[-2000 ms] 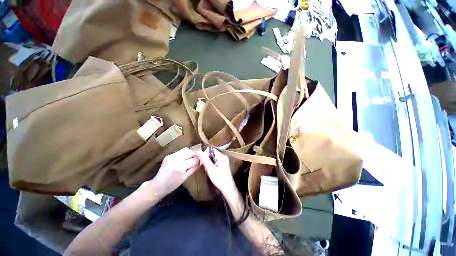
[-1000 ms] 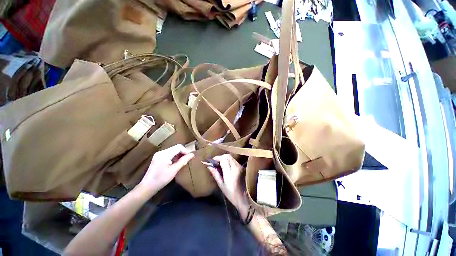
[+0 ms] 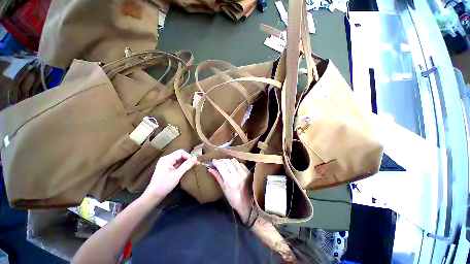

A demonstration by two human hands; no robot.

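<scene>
Tan-brown tote bags (image 3: 67,139) overlap in front of me. My left hand (image 3: 172,171) pinches thumb and finger at the closure tab (image 3: 197,150) of the middle bag; what lies between the fingertips is too small to tell. My right hand (image 3: 232,178) is close on its right, back of the hand up, around small snips (image 3: 207,165), mostly hidden, with only a thin silver tip showing. An open bag (image 3: 304,198) stands upright on the right with a cream tab wrap (image 3: 276,195) inside its mouth. Two more wrapped tabs (image 3: 144,130) lie left.
Long bag handles (image 3: 292,77) stand and loop beyond my hands. Another bag (image 3: 98,33) lies at the back left. The dark green table (image 3: 221,38) carries pale strips. A white and metal bench (image 3: 407,93) runs along the right. A bin (image 3: 49,234) is at lower left.
My hands first parted, then came together again; the right hand has turned back-up over the snips. The view has shifted slightly, and the bags stay in about the same arrangement.
</scene>
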